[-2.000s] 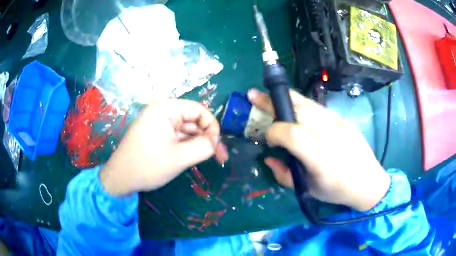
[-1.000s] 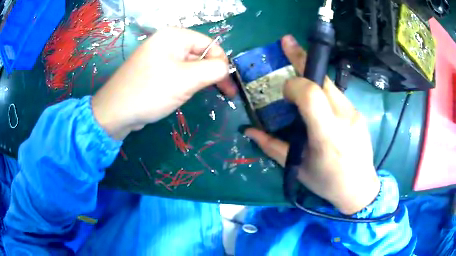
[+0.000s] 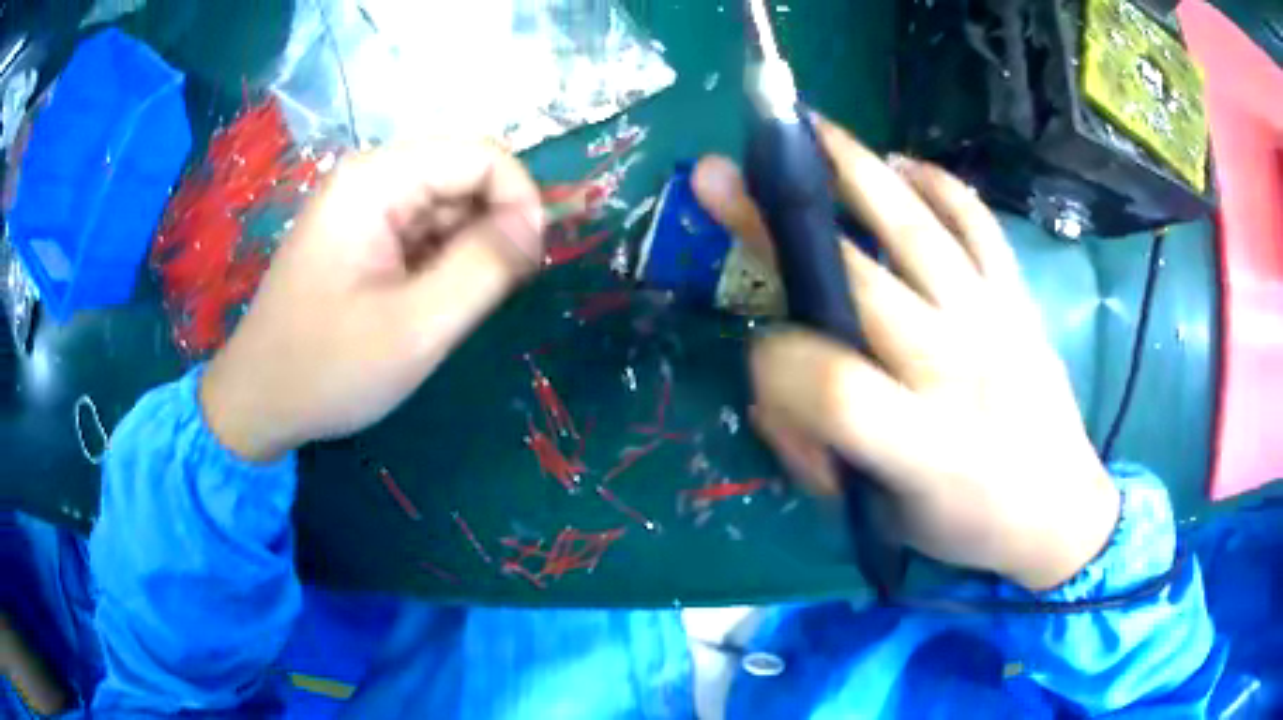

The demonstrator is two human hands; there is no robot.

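My right hand (image 3: 915, 380) holds the black soldering iron (image 3: 795, 211), its metal shaft pointing up and away. Its fingertips are at the blue block (image 3: 685, 239) with a dirty white band, which is partly hidden behind the hand and iron. My left hand (image 3: 380, 281) is left of the block, blurred, with fingers curled together; I cannot tell what is between them. Red lead wires (image 3: 225, 232) lie in a dense pile left of my left hand. Loose red wires (image 3: 563, 551) and tiny silvery bits lie on the green bench in front of the block.
A clear bag of silvery bits (image 3: 479, 63) lies behind my left hand. A blue tray (image 3: 99, 176) is at far left, with a pale loop (image 3: 90, 428) nearer. The black iron stand (image 3: 1034, 127) with yellow sponge (image 3: 1147, 78) is at right, beside a pink-red sheet (image 3: 1252, 281).
My left hand has moved left, away from the block's edge. The block now shows less behind my right hand, and the iron has tilted left. The camera view has shifted too.
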